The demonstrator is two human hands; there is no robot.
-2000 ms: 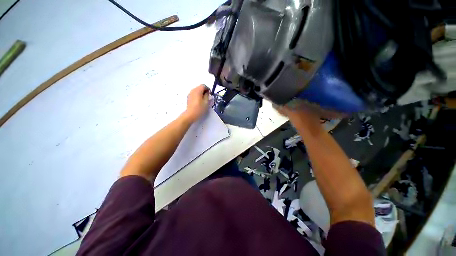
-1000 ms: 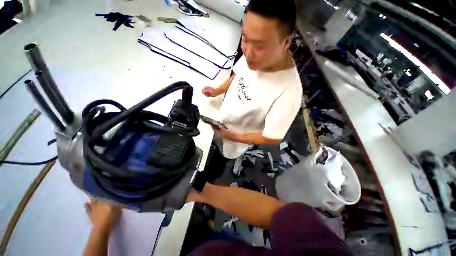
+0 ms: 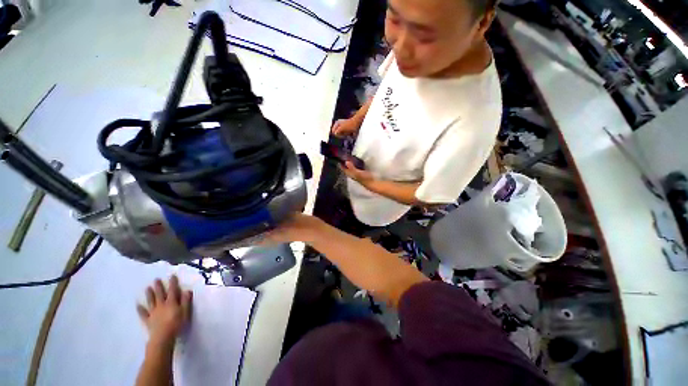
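Note:
The cutting machine (image 3: 211, 188), with a blue and silver motor and looped black cable, stands over the table's edge. Its flat silver base plate (image 3: 264, 265) shows below the motor. My left hand (image 3: 166, 303) lies flat with fingers spread on the white paper marker (image 3: 215, 332), left of the base plate. A dark fabric edge shows along the paper's right side. My right hand (image 3: 290, 228) is at the underside of the motor; its fingers are hidden behind the machine, so its grip cannot be told.
A person in a white T-shirt (image 3: 445, 136) stands beyond the table edge, holding a dark smartphone (image 3: 341, 154). A white bin (image 3: 490, 230) with scraps stands on the littered floor. A brown strip (image 3: 54, 309), a greenish bar (image 3: 32, 215) and cut bundles (image 3: 302, 53) lie on the table.
The view has shifted, and the base plate now shows below the motor. My left hand now shows with spread fingers. The other person's hands are now closer together at the phone.

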